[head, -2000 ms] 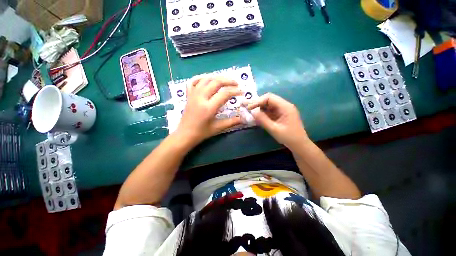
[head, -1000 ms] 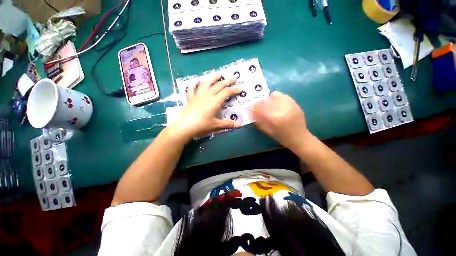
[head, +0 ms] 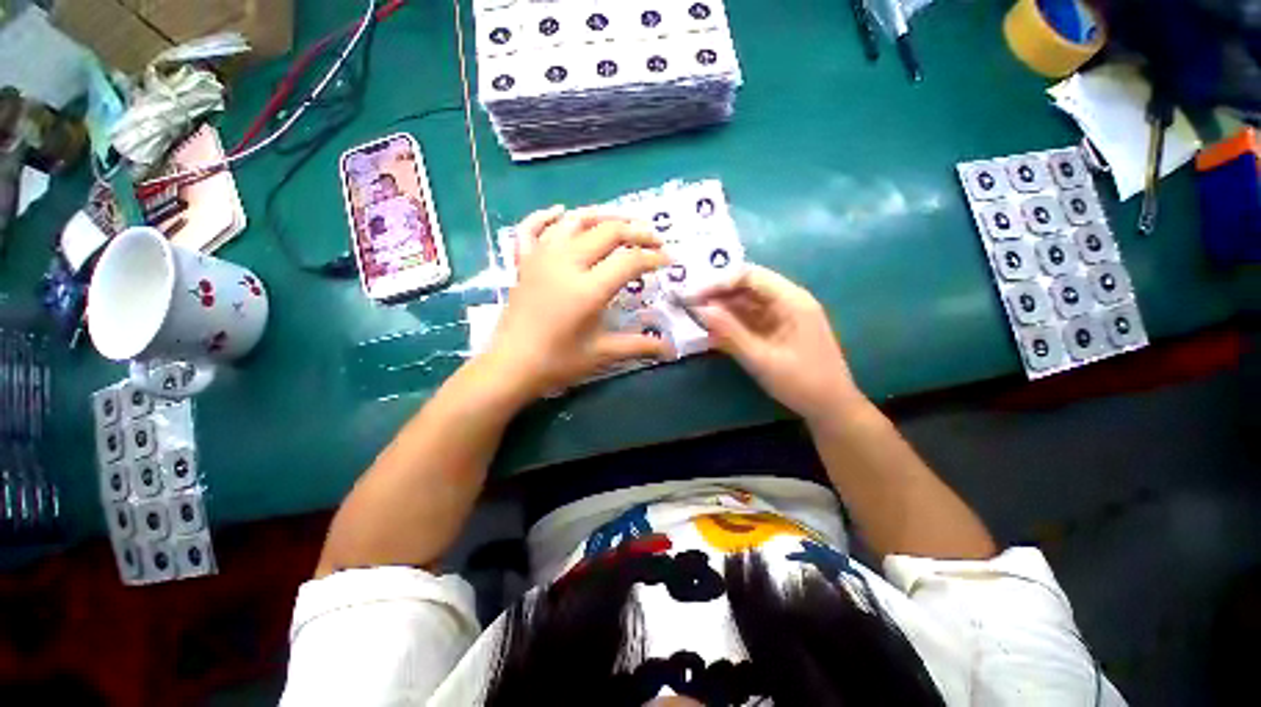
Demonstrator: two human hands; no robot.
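Note:
A white multi-unit sheet with rows of dark round marks lies flat on the green table in front of me. My left hand lies over the sheet's left part, fingers spread, thumb near its front edge. My right hand is at the sheet's right front part, thumb and forefinger close together over a unit. A small pale piece seems to show at its fingertips, but it is too small to tell what it is or whether it is pinched. The left hand covers much of the sheet.
A stack of white sheets stands behind the work. A phone and a cherry-print mug are at left. Single sheets lie at the right and far left. Yellow tape is back right. Clear strips lie left.
My right hand was a blurred, closed shape at the sheet's right edge a second ago; now its thumb and forefinger are extended over the sheet. The whole view has shifted slightly.

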